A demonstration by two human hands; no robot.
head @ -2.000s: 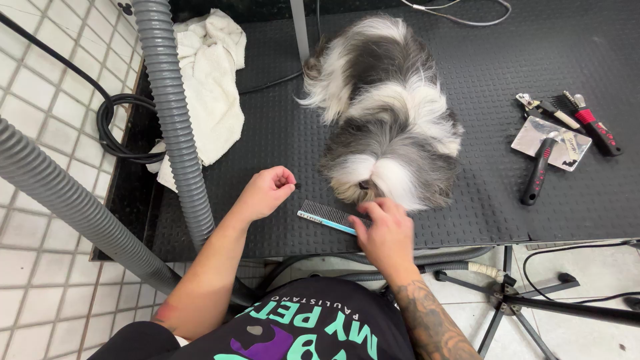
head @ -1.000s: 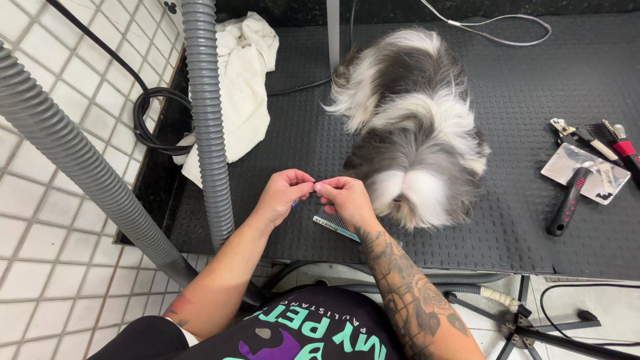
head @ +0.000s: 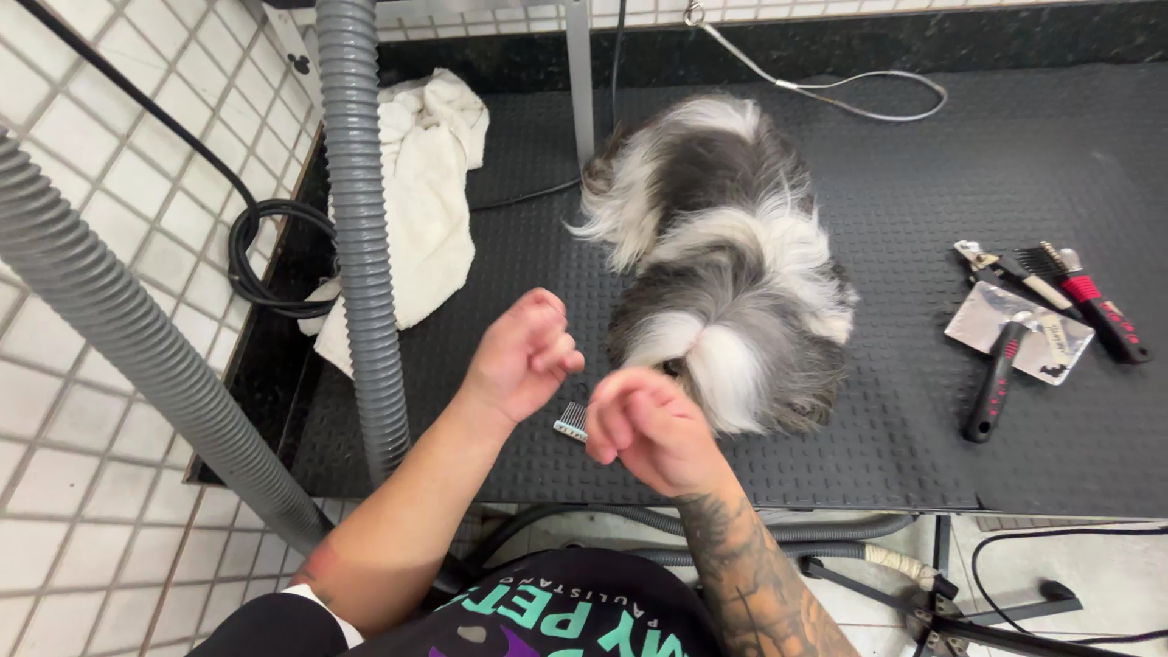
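Observation:
A long-haired grey and white dog lies on the black textured grooming table, its head toward me. My left hand is raised left of the dog's head with fingers curled; whether something small is between them cannot be told. In front of the dog's face is my right hand, fingers bent and slightly blurred, its contents also unclear. Partly covered by that hand, a metal grooming comb lies on the table, its teeth and light blue spine showing at the left end.
Nail clippers, a red-and-black dematting rake and a black-handled tool on a clear packet lie at right. A cream towel and grey corrugated hoses stand left. A loop leash rests at the back.
Two seconds ago my right hand was at the comb's right end. My hands then met at the fingertips; now they are apart and raised. The view has shifted.

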